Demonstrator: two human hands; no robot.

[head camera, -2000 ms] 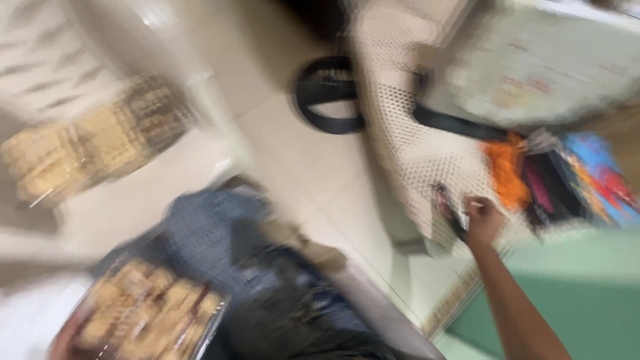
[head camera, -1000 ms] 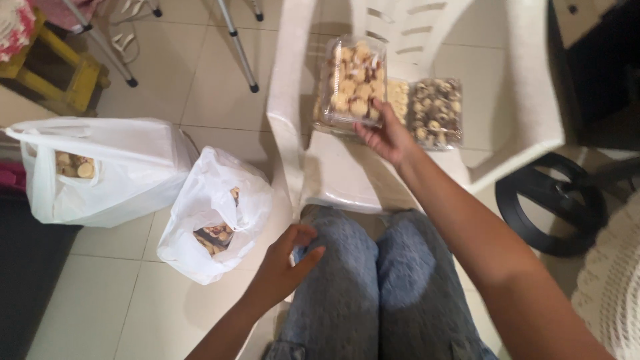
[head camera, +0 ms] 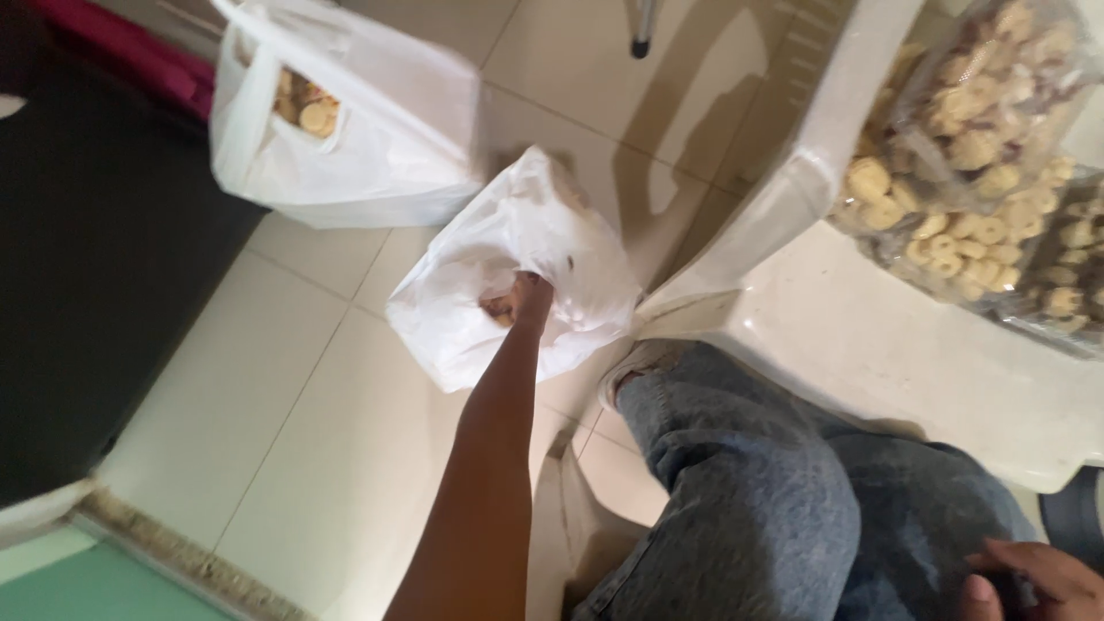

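Note:
My left hand (head camera: 531, 289) reaches down into the mouth of a white plastic bag (head camera: 457, 285) on the floor; its fingers are hidden inside, beside some brown contents. At the lower right, my right hand (head camera: 1039, 578) hovers near my jeans-covered leg, fingers apart and partly cut off by the frame, with nothing seen in it. Clear plastic boxes of cookies rest on the white plastic chair (head camera: 845, 302): one box (head camera: 983, 95) lies on top, above a box of pale ring cookies (head camera: 966, 250) and a box of darker ones (head camera: 1069, 259).
A second white plastic bag (head camera: 388, 147) with cookies showing through its opening stands at the upper left. A metal leg (head camera: 642, 30) meets the tiled floor at the top. A black surface (head camera: 95, 207) fills the left side, and a green surface (head camera: 103, 586) the lower left corner.
My left hand, above my leg one second ago, has gone into the nearer bag. My right hand has let go of the cookie box and moved back toward my legs. The view has swung left.

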